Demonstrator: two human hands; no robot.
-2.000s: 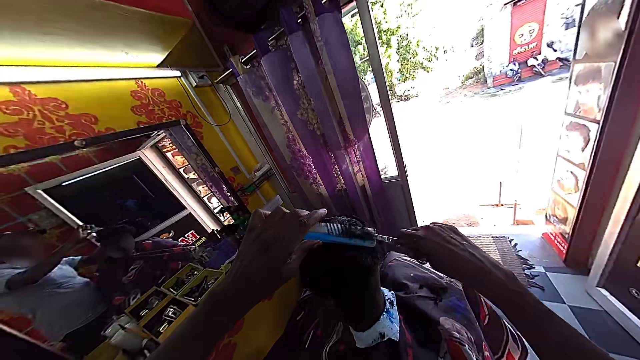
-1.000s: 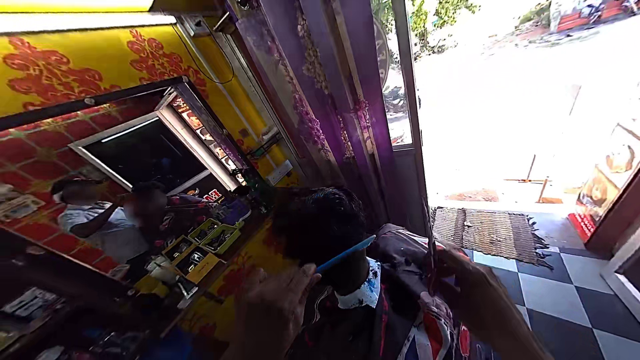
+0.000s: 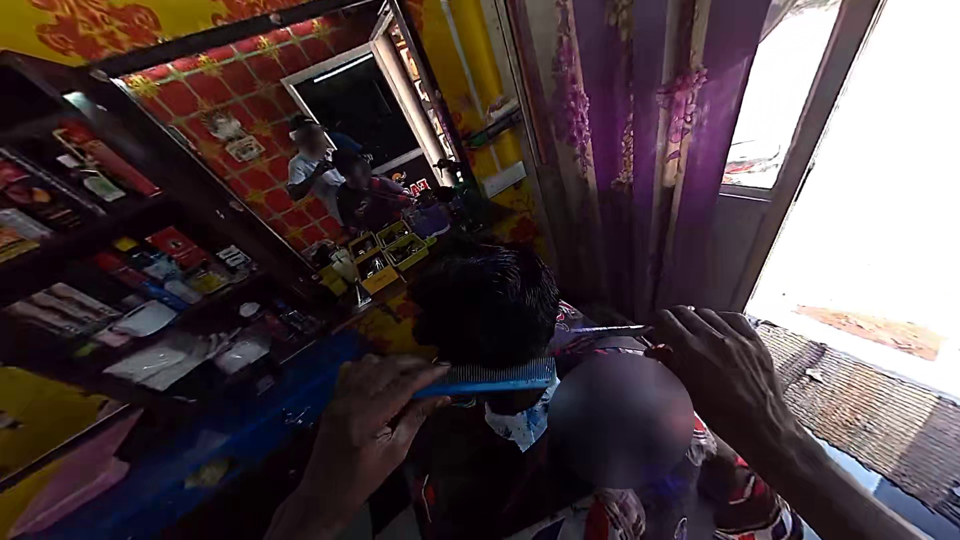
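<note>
A seated person's dark hair (image 3: 491, 304) is before me, and the head is seen from behind. My left hand (image 3: 375, 420) grips one end of a blue comb (image 3: 487, 379), whose teeth point up against the hair at the nape. To the right, my right hand (image 3: 712, 360) holds scissors (image 3: 611, 328); their blades point left toward the head, and whether they are apart is unclear. A white and blue neck strip (image 3: 521, 420) circles the neck above a dark patterned cape (image 3: 472, 480). A blurred round patch covers part of the cape.
A wall mirror (image 3: 255, 135) hangs at the left over yellow trays (image 3: 379, 277) of tools. Shelves (image 3: 187, 300) with packets and boxes stand further left. Purple curtains (image 3: 622, 150) hang beside a bright doorway, with a woven mat (image 3: 862, 405) on the floor.
The comb was lower and tilted, apart from the hair, one second ago; now it lies level at the nape. The scissors have swung from upright to pointing left. The view has turned left.
</note>
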